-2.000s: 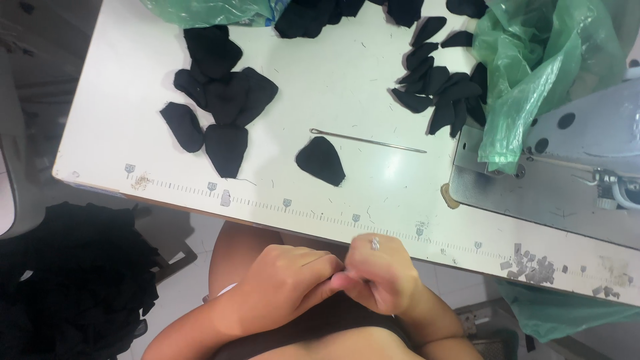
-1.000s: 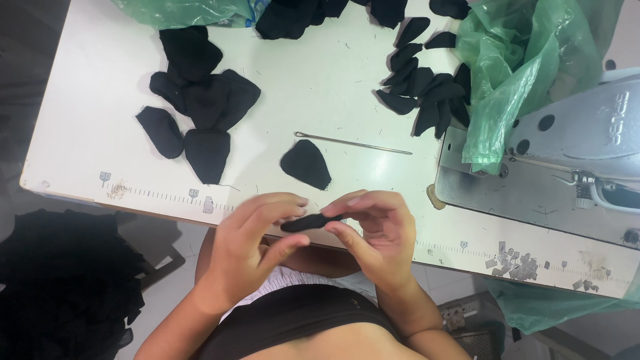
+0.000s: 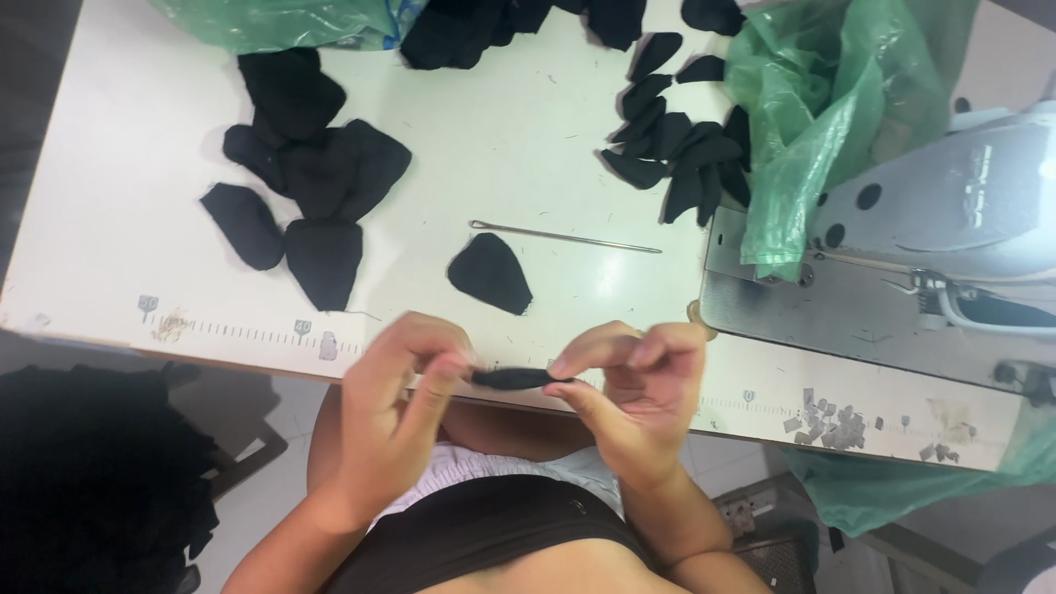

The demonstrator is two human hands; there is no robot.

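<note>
A small black fabric piece is stretched between my two hands over the table's front edge. My left hand pinches its left end, and my right hand grips the right end between thumb and fingers. Just beyond it, a flat black fabric piece lies on the white table. A thin metal rod with a looped end rests behind that piece. Several larger black pieces lie in a cluster at the left, and narrow, curved ones are heaped at the right.
A sewing machine stands at the right, with a green plastic bag partly over its bed. Another green bag and more black pieces lie at the back. A dark fabric pile is below left. The table edge bears a printed ruler.
My hands were close together with nothing clearly visible between them; a second ago they came apart over the table edge with the black piece, which is now held out by both ends.
</note>
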